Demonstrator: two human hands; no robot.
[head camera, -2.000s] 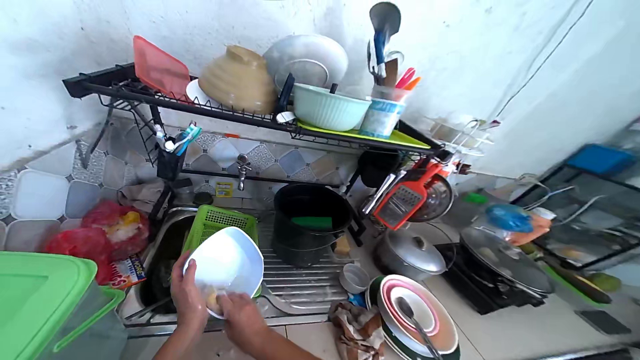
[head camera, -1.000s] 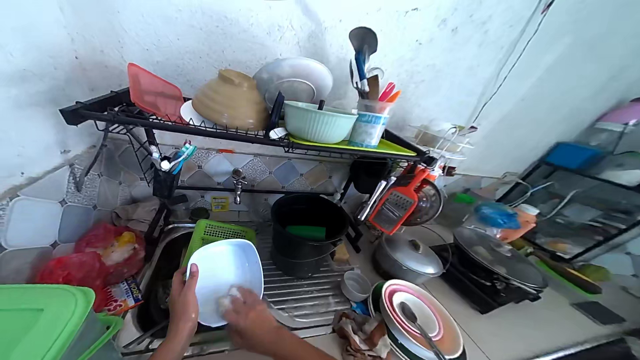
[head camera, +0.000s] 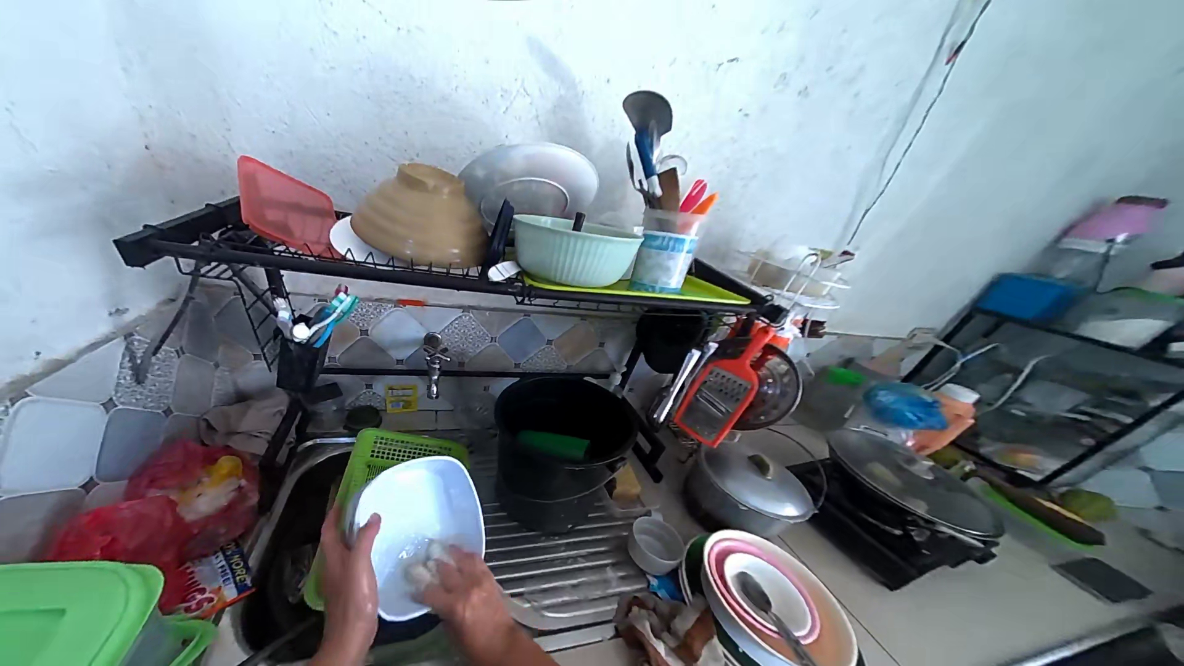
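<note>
A white squarish bowl (head camera: 421, 504) is tilted toward me over the sink's edge. My left hand (head camera: 350, 578) grips its left rim, thumb inside. Inside the bowl's lower part, my right hand (head camera: 458, 587) presses a pale, soapy sponge or scrubber (head camera: 427, 566) to the surface. Right behind the bowl lies a green perforated plastic basket (head camera: 407, 446), across the sink basin (head camera: 287, 555). A deep black pot (head camera: 564, 453) with something green in it stands on the ribbed metal drainboard (head camera: 546, 573).
A black dish rack (head camera: 388, 273) with bowls and a utensil cup spans the wall above the tap (head camera: 434, 365). Stacked plates (head camera: 832, 610), a lidded pot (head camera: 754, 486) and a stove (head camera: 888, 546) are to the right. A green-lidded container (head camera: 74, 601) and red plastic bags (head camera: 139, 527) are left.
My right hand has moved within the bowl, rubbing the pale sponge or scrubber over its inner surface. My left hand has kept its hold on the rim.
</note>
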